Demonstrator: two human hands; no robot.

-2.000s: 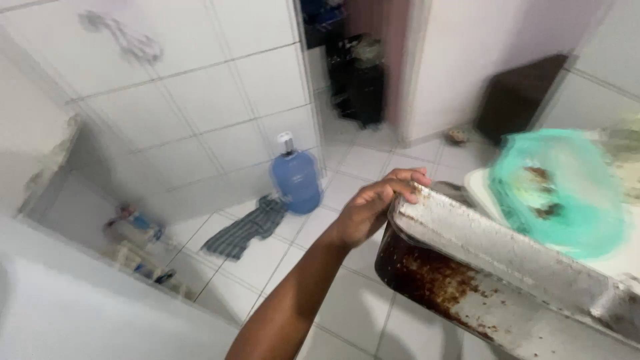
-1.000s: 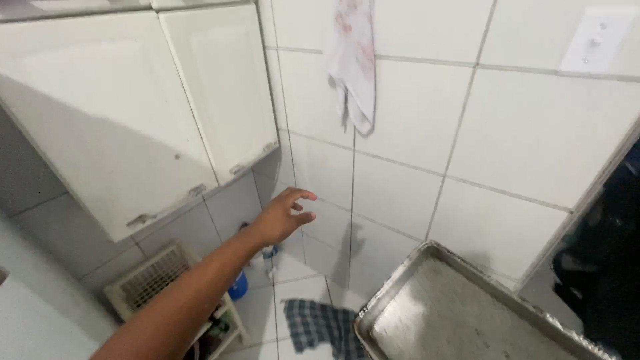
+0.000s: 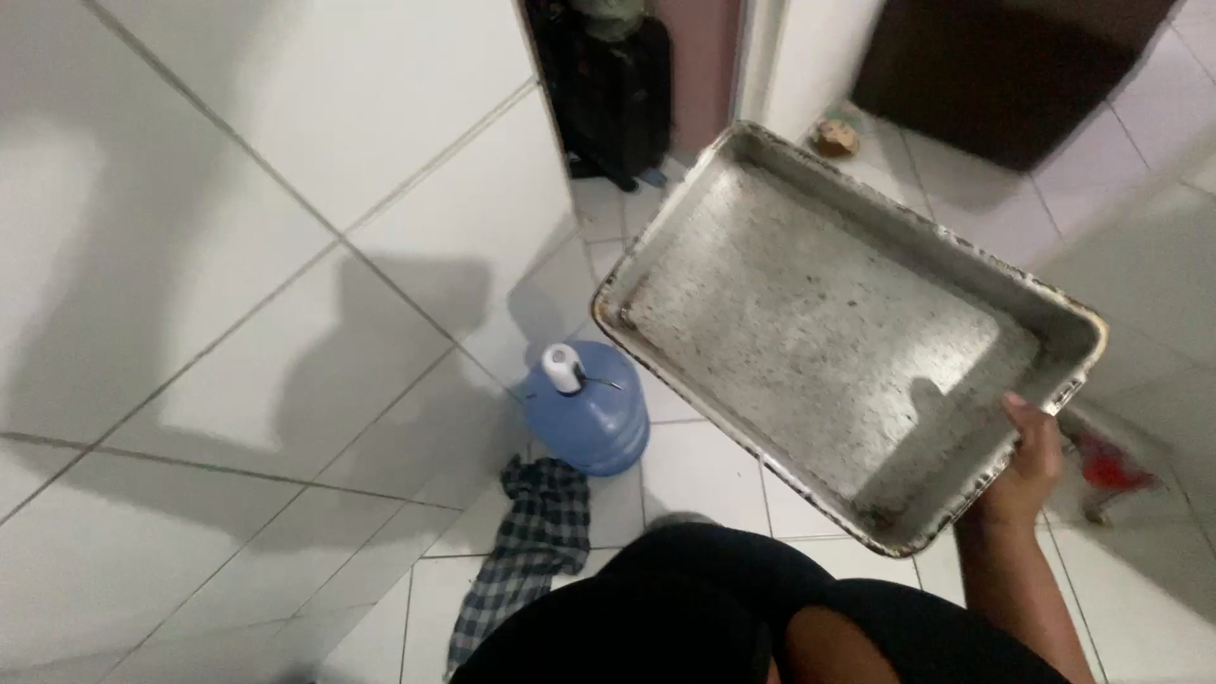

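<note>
My right hand [image 3: 1026,465] grips the near right short side of a worn rectangular metal baking pan [image 3: 817,332], its thumb over the rim and the other fingers hidden behind the wall. The pan is tilted so that its inside faces me, and it holds nothing but specks and stains. It hangs over the tiled floor, in front of my body. My left hand is out of view.
A blue water jug [image 3: 594,413] with a white pump [image 3: 562,369] stands by the tiled wall [image 3: 237,285]. A checkered cloth [image 3: 522,560] lies beside it on the floor. Black bags [image 3: 622,95] are in the doorway; a dark brown object [image 3: 1007,76] is at the upper right.
The view has swung away from the wall cabinets. My left hand, reaching out a second ago, is no longer in view. The whole pan now shows, with my right hand on it.
</note>
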